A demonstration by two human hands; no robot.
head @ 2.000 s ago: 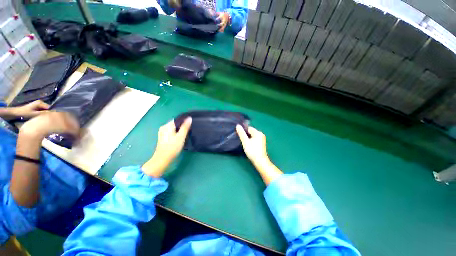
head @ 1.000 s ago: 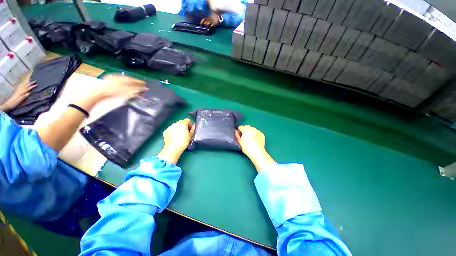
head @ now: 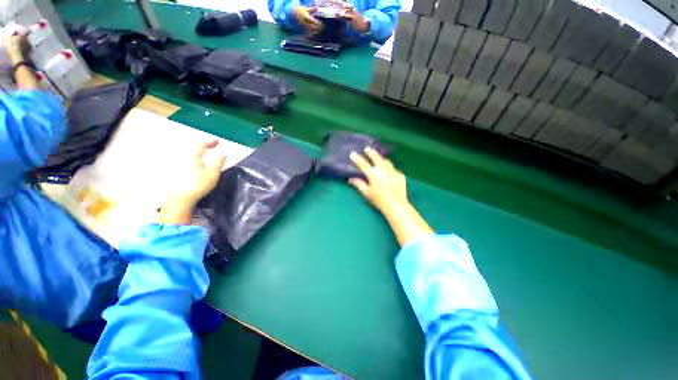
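A dark packed parcel [head: 343, 154] lies at the far edge of the green bench, beside the darker green strip. My right hand [head: 383, 185] rests on its near right side with fingers spread. A filled dark poly mailer [head: 262, 191] lies slantwise on the bench to the left of it, partly over the pale board. My left hand [head: 195, 182] is at the mailer's left side with fingers apart; its lower part overlaps the mailer's edge, and whether it touches is unclear.
A neighbouring worker's blue sleeve [head: 30, 133] is at left, beside stacked flat mailers [head: 97, 122] and the pale board [head: 141, 159]. Finished parcels [head: 253, 89] lie on the dark green strip [head: 312, 111]. Grey boxes [head: 513, 82] stand behind. Another person's hands [head: 355, 21] are across the line.
The parcel moved from between both my hands to the bench's far edge. My left hand let go and moved left. The neighbour's mailer now lies nearer me, and their arm has drawn back to the white boxes.
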